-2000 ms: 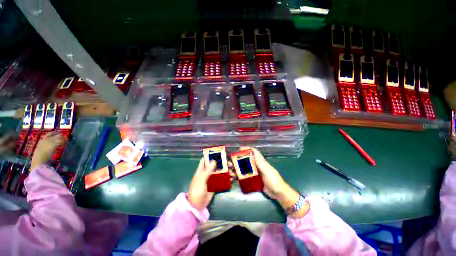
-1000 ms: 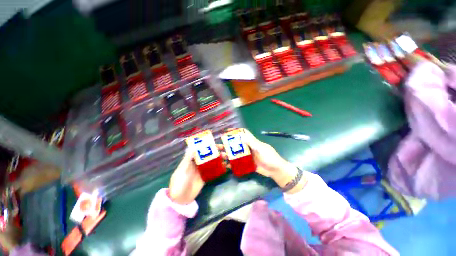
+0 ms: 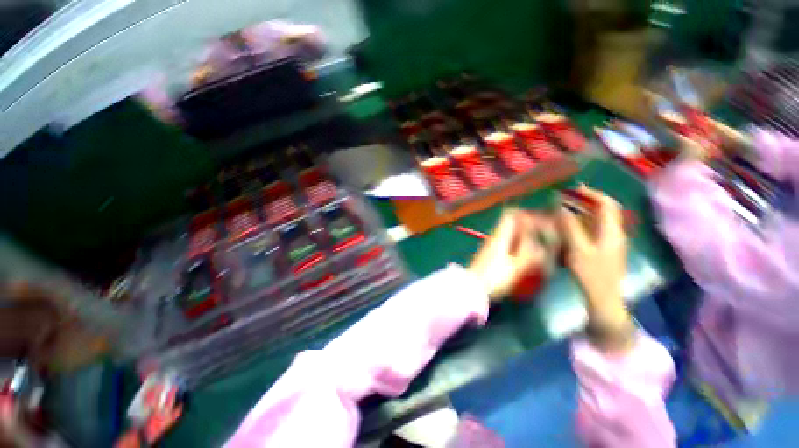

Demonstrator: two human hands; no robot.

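Note:
The frame is blurred. My left hand (image 3: 504, 255) holds a red flip phone (image 3: 528, 285), partly hidden by the fingers. My right hand (image 3: 597, 236) is close beside it on the right, its fingers bent over a dark red flip phone (image 3: 576, 203), mostly hidden. Both hands are above the green bench top, in front of the right-hand phone rows. Whether the held phones are open or folded cannot be told.
Stacked clear trays (image 3: 289, 324) with phones stand at left. Rows of open red phones (image 3: 517, 156) stand on a brown board (image 3: 420, 214), beside white paper (image 3: 399, 185). A red pen (image 3: 471, 232) lies near my left hand. A pink-sleeved coworker (image 3: 710, 219) is at right.
Both hands have moved right across the bench with the phones and turned, so the lit outer screens no longer show. The view has shifted, and the right hand now covers its phone from above.

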